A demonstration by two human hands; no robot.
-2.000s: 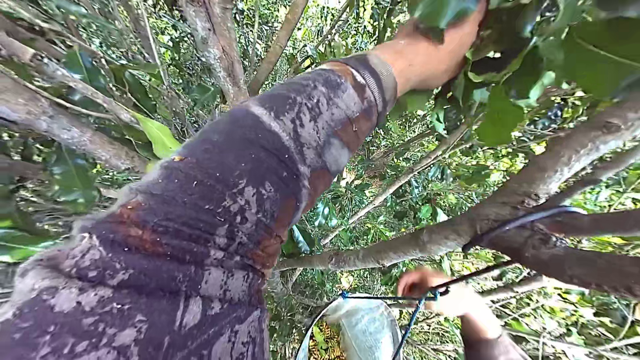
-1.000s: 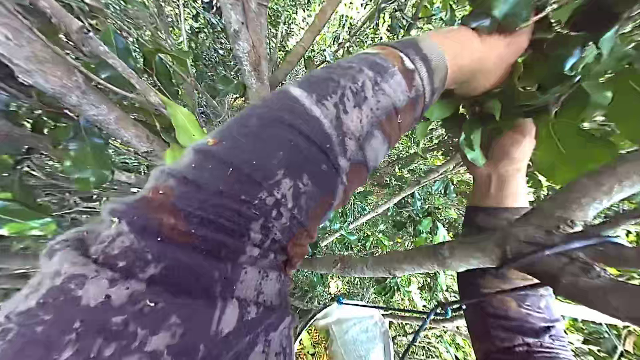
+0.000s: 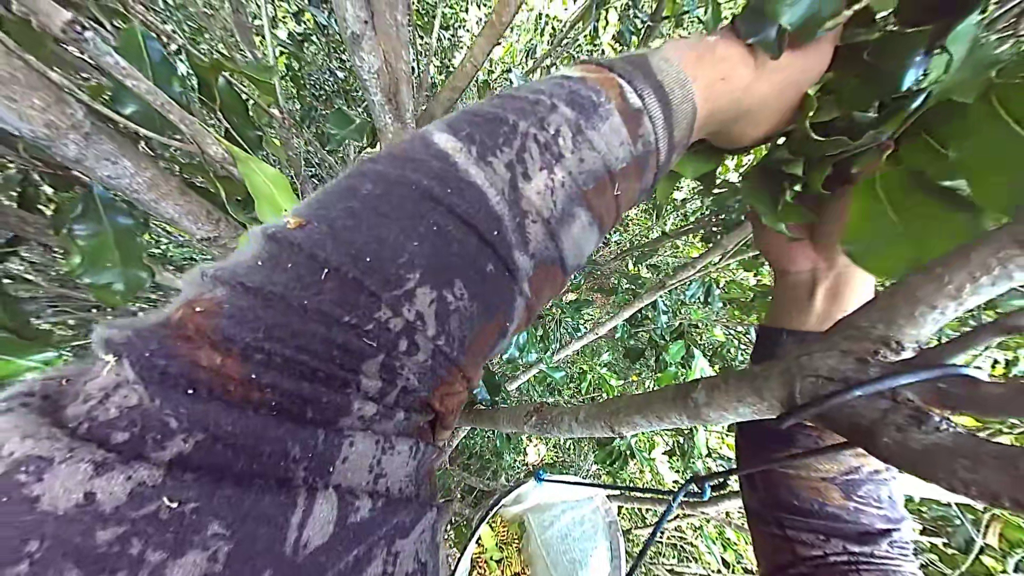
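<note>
My left hand (image 3: 752,88) reaches into a cluster of broad green leaves (image 3: 880,104) at the upper right. Its wrist and back show, but the leaves hide its fingers. Below it, my right hand (image 3: 808,248) comes up from beneath into the same cluster, its fingers mostly behind leaves and in shade. Whether either hand grips anything cannot be seen. At bottom centre hangs a round container (image 3: 620,536) with a pale liner (image 3: 564,524) and small yellow-green pieces (image 3: 498,548) in it. A dark blue cord (image 3: 668,508) is tied at its rim.
A forked branch (image 3: 696,400) crosses in front of my right forearm, with a dark curved hook or cable (image 3: 880,388) over it. Thicker limbs (image 3: 120,160) stand at the left and a trunk (image 3: 380,64) at top centre. Thin twigs and foliage lie beyond.
My right hand has left the cord beside the container and risen into the leaf cluster. My left hand stays among the leaves.
</note>
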